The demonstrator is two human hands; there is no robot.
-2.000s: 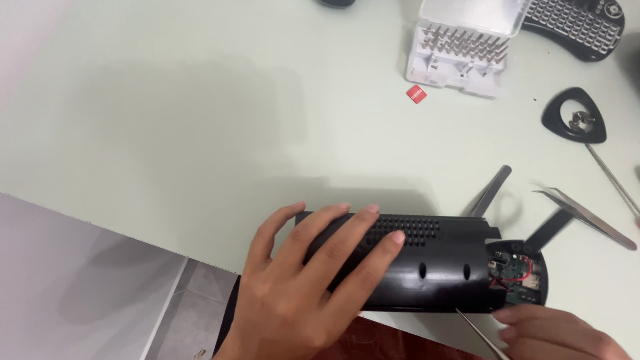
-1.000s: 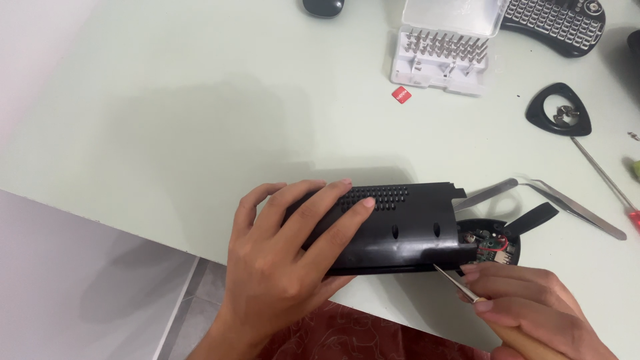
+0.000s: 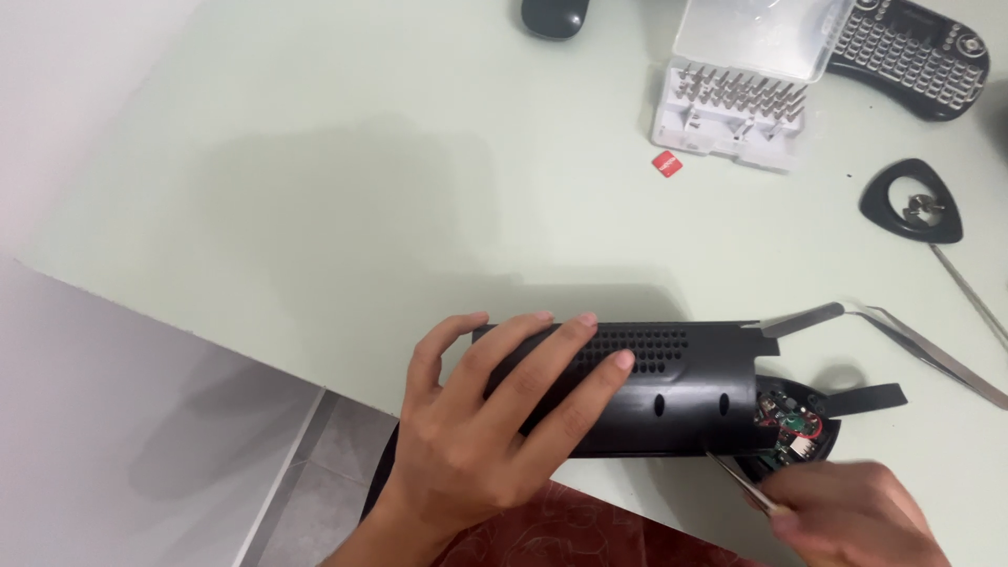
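Observation:
A black plastic housing point(image 3: 693, 386) with a perforated grille lies across the table's near side. My left hand point(image 3: 496, 409) is spread over its left part, fingertips pressed on the grille and upper edge. In my right hand point(image 3: 850, 512) is a thin pointed metal tool point(image 3: 744, 484), its tip at the housing's lower edge; the handle is mostly hidden by my fingers. At the housing's right end, a black end part point(image 3: 827, 441) holds a green circuit board point(image 3: 797, 424) with red wires. A black strip point(image 3: 870, 399) sticks out beside it.
Curved metal tweezers point(image 3: 929, 350) and a thin metal rod point(image 3: 969, 291) lie at right, below a black triangular ring point(image 3: 874, 205) with small metal parts. Farther back are a screwdriver bit case point(image 3: 685, 140), a red square point(image 3: 667, 164), a mini keyboard point(image 3: 906, 59) and a mouse point(image 3: 554, 16).
Over the last second, more of the tool's handle has become hidden behind my right hand. My left hand stays on the housing. The view has shifted slightly.

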